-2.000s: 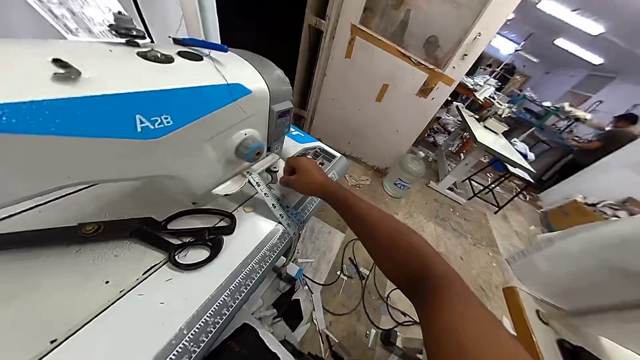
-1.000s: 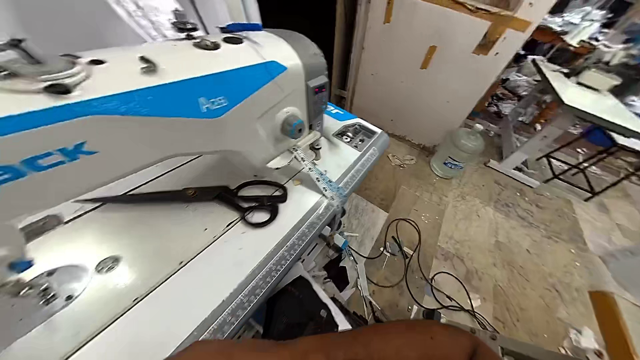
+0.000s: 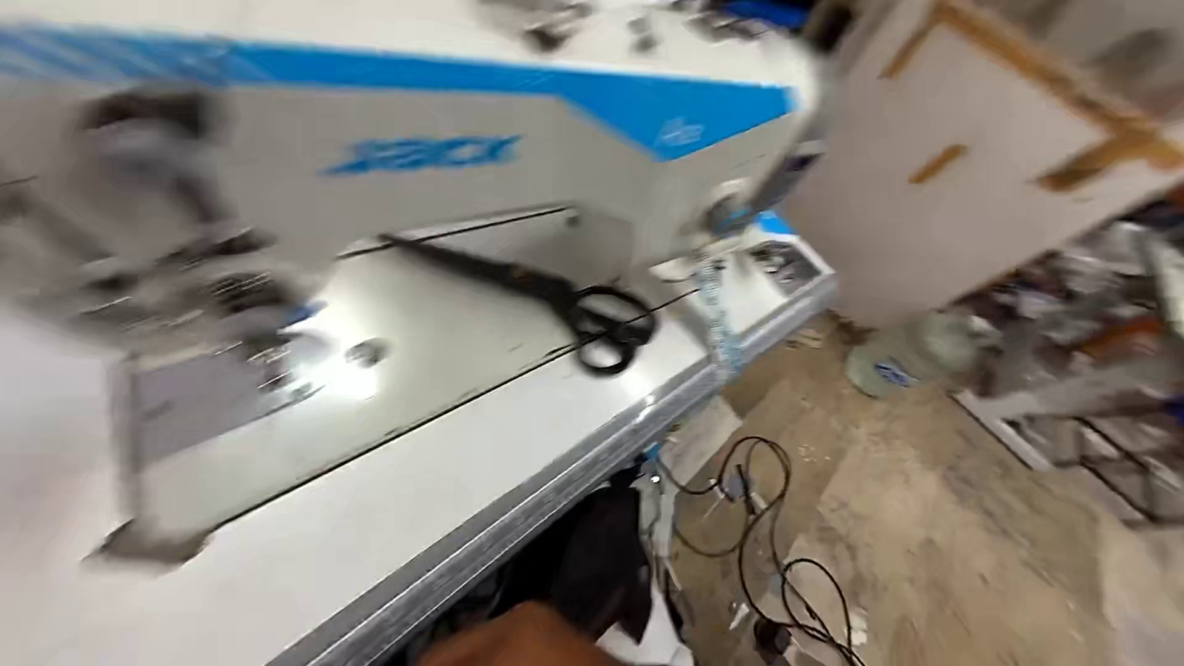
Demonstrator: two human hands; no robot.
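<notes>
A white and blue Jack sewing machine [image 3: 444, 129] spans the upper part of the blurred head view. Black-handled scissors [image 3: 615, 324] lie on its flat bed, blades toward the upper left. The lit needle and presser-foot area [image 3: 277, 361] is at the left. A measuring tape [image 3: 717, 305] hangs from near the machine's dial over the table edge. At the bottom edge shows a blurred piece of what seems to be my right hand [image 3: 527, 638], just below the table edge near dark cloth [image 3: 601, 555]; its fingers and anything in them are hidden. My left hand is out of sight.
The metal-ruled front edge [image 3: 518, 527] of the white table runs diagonally. Black cables [image 3: 786, 555] lie coiled on the worn floor. A large clear plastic bottle [image 3: 911, 356] stands by a taped pale panel [image 3: 934, 213]. Another table frame and piled things are at the right.
Two seconds ago my right hand was at the tape by the machine's dial; it has drawn back to the bottom edge. The view has swung left along the machine.
</notes>
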